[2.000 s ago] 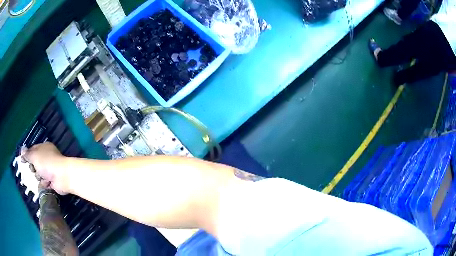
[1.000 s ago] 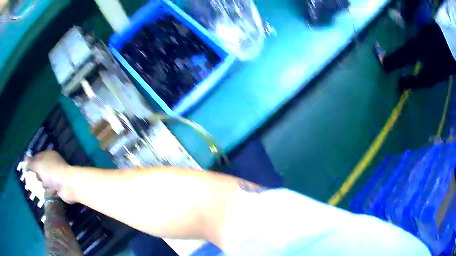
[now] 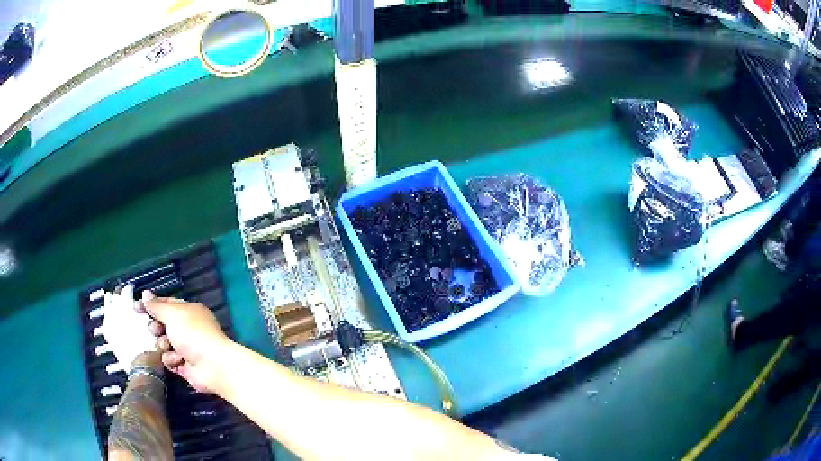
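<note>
A black slotted tray (image 3: 212,270) lies at the left with black tubular units (image 3: 160,276) in its grooves, several white ends showing along its left side. My left hand (image 3: 129,326), in a white glove, is over the tray's upper left part. My bare right hand (image 3: 187,340) is beside it, thumb and fingers pinched together near the glove. Whether either hand holds a unit is hidden. The press fixture (image 3: 311,261), with a brownish-gold block (image 3: 297,322), stands right of the tray. A blue bin (image 3: 419,333) of small black parts (image 3: 419,257) is right of the fixture.
A clear bag (image 3: 531,230) of dark parts is beside the bin, more bags (image 3: 666,212) farther right. A clear hose (image 3: 419,351) curves from the fixture. A pale post (image 3: 357,122) rises behind the bin. A yellowish ring (image 3: 236,40) is at the far side. A person's foot (image 3: 734,315) shows at right.
The view has turned and levelled, so more of the bench's far side shows. My hands stay together over the tray, with my right hand now slightly farther right of the glove.
</note>
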